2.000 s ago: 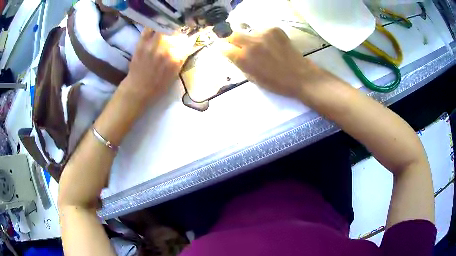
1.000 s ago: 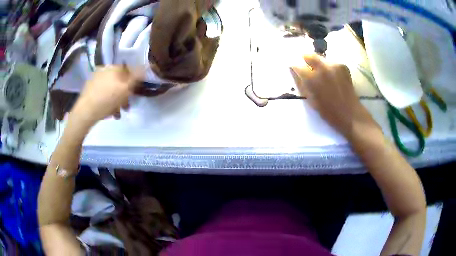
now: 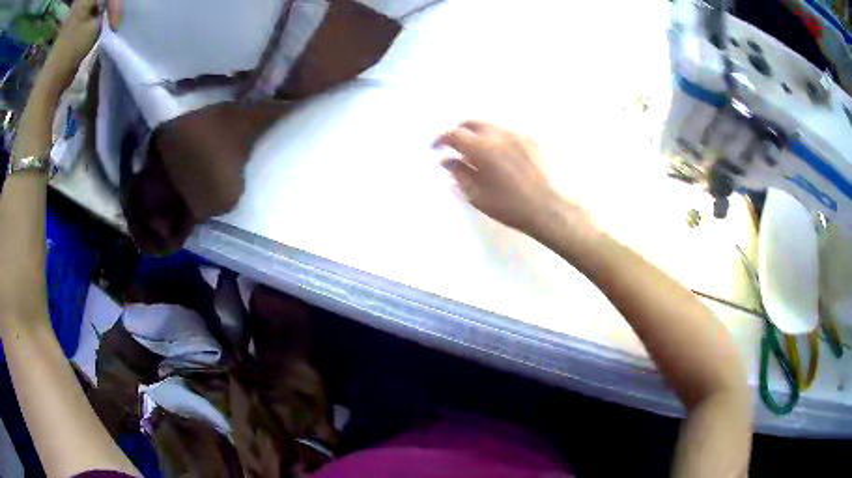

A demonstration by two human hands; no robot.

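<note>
The brown garment with a pale inner side (image 3: 201, 154) lies spread over the left part of the white table, partly hanging at its front edge. My left hand (image 3: 82, 30) is at the top left corner, partly cut off by the frame's edge, and pinches the garment's pale part. My right hand (image 3: 500, 173) is over the middle of the white table (image 3: 374, 187), fingers slightly curled and apart, holding nothing. The sewing machine head (image 3: 724, 140) stands at the right with no cloth seen under its needle.
Green-handled scissors (image 3: 778, 373) and a yellow handle (image 3: 802, 359) lie at the right, partly under a white rounded card (image 3: 788, 261). A pale strip (image 3: 420, 317) runs along the table's front edge. More brown and pale cloth (image 3: 252, 383) is heaped below the table at left.
My view has swung left. My left hand has moved up and away to the left, and the garment is more spread out. My right hand has left the needle area and moved left.
</note>
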